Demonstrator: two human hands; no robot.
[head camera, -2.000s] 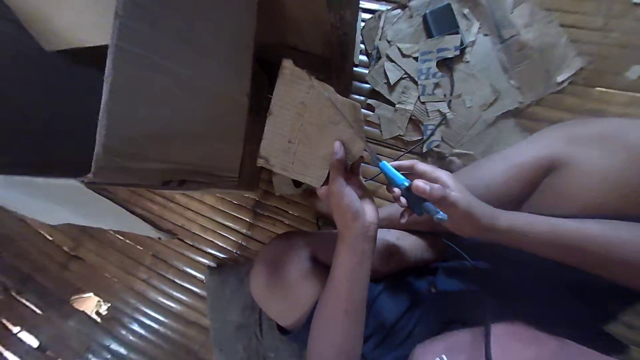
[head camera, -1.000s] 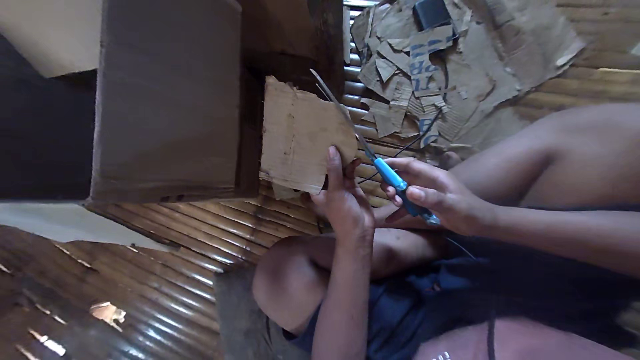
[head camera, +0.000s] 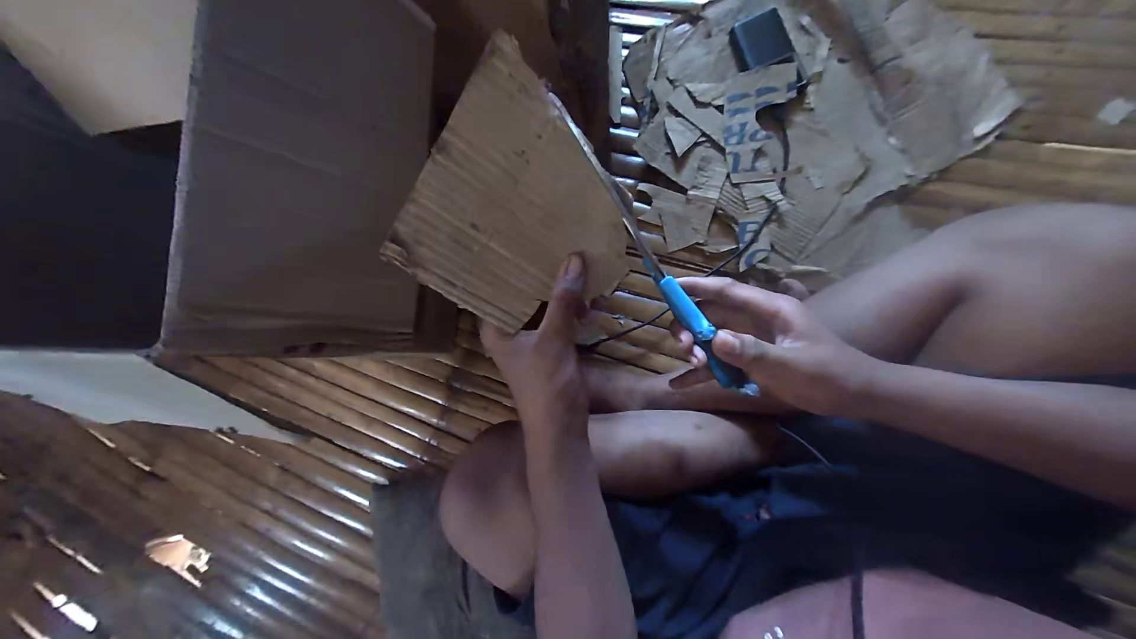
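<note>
My left hand (head camera: 550, 355) grips the lower corner of a piece of corrugated cardboard (head camera: 519, 195), its thumb on the face and the other fingers behind. My right hand (head camera: 763, 342) is closed around the blue handle of scissors (head camera: 688, 311), partly hidden by the fingers. The long metal blade runs up and left along the right edge of the cardboard, close against it. How far the blades are apart cannot be told.
A large cardboard box (head camera: 302, 177) stands at the left. Torn cardboard scraps (head camera: 701, 191) with blue print lie at the upper right, with a small dark box-shaped object (head camera: 761, 40) among them. A thin black cord (head camera: 754, 232) crosses the bamboo slat floor (head camera: 293, 497).
The cardboard piece has been tilted in my left hand, so its top corner now points up. The blade, which stuck out past the cardboard's edge a second ago, now lies along that edge.
</note>
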